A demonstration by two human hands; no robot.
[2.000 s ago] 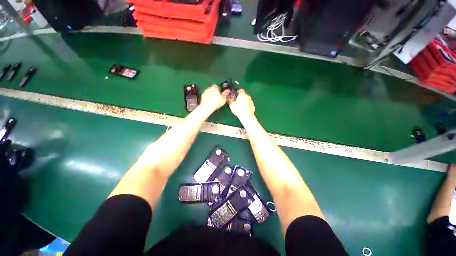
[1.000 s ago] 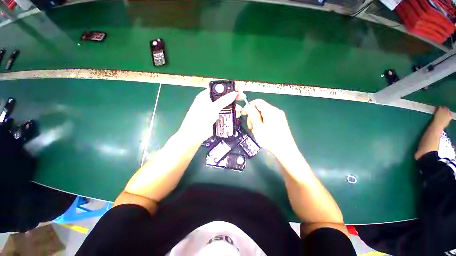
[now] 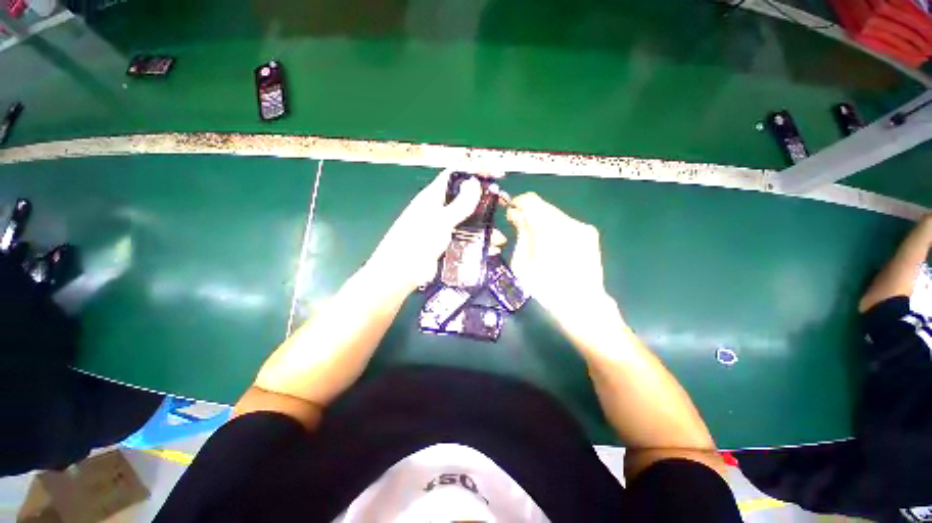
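Note:
My left hand (image 3: pixel 429 227) grips a black handheld device (image 3: pixel 470 245) above the green bench, its thumb across the upper part. The device stands roughly upright in view, with a pale label area low on it. My right hand (image 3: pixel 555 245) is at the device's top right corner, fingertips pinched together. A tiny pale sliver shows between the fingertips and the corner; its shape is too small to tell. A pile of black devices (image 3: pixel 480 322) lies on the bench below the held one, partly hidden by it and my hands.
A thin white loop (image 3: pixel 727 355) lies on the bench at right. Single devices (image 3: pixel 271 92) lie on the far green strip beyond the worn metal edge (image 3: pixel 378 151). Another person's arm (image 3: pixel 899 268) is at the right edge. Red-orange trays (image 3: pixel 889 33) stand at the top right.
My hands have come back from the far strip to above the bench, now with a device in my left hand. The devices on the strip have shifted left in view.

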